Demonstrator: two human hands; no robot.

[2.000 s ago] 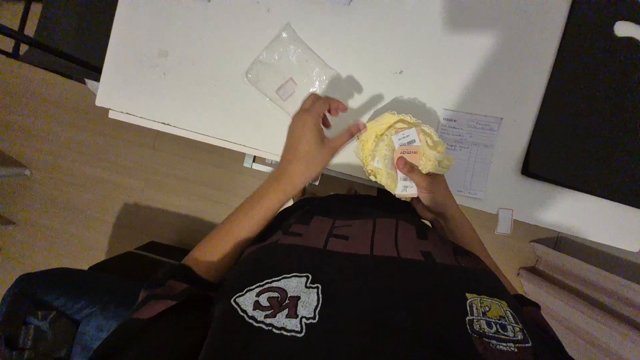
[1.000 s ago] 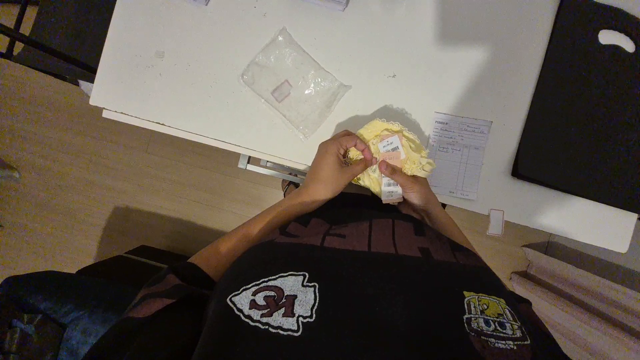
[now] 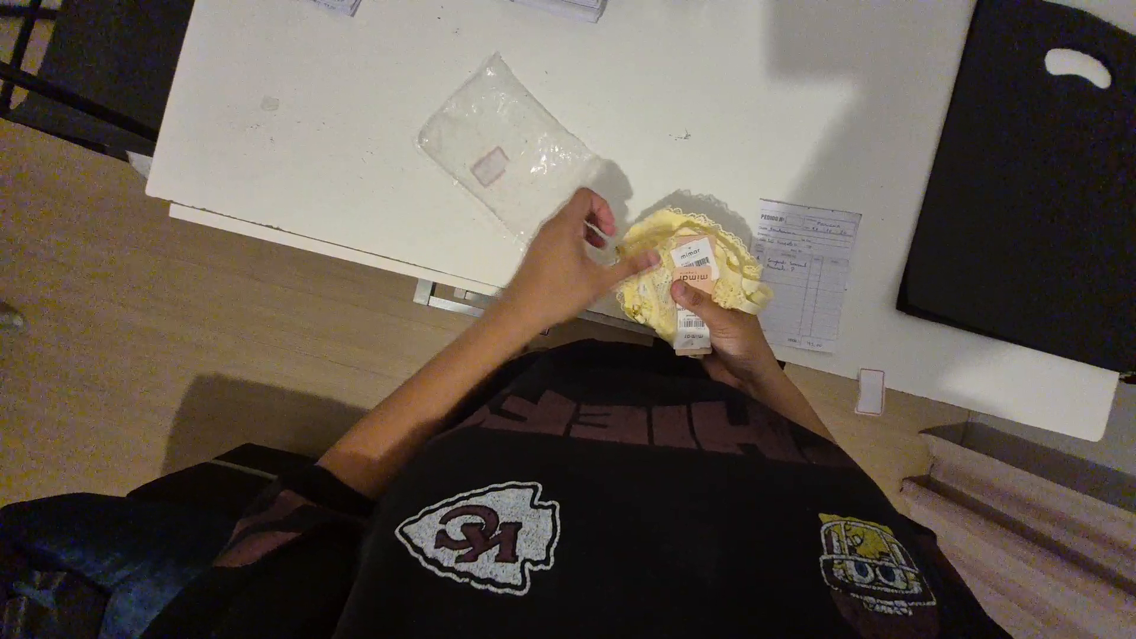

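Note:
My right hand grips a yellow lace-edged garment, its thumb pressing on several paper tags that lie over the cloth. At the garment's left edge is my left hand, fingers curled and apart, with the thumb touching or just over the cloth beside the tags. Whether anything thin is between those fingers cannot be told. Just beyond my left hand a clear plastic bag with a small label lies flat on the white table. A handwritten order form lies right of the garment.
A black panel with an oval cut-out covers the table's right side. Paper stacks lie at the far edge. A small white card shows at the near table edge. Cardboard boxes stand below on the right.
My left hand was at the tags one second ago and has moved left, off the tags. My right hand has kept hold of the garment throughout.

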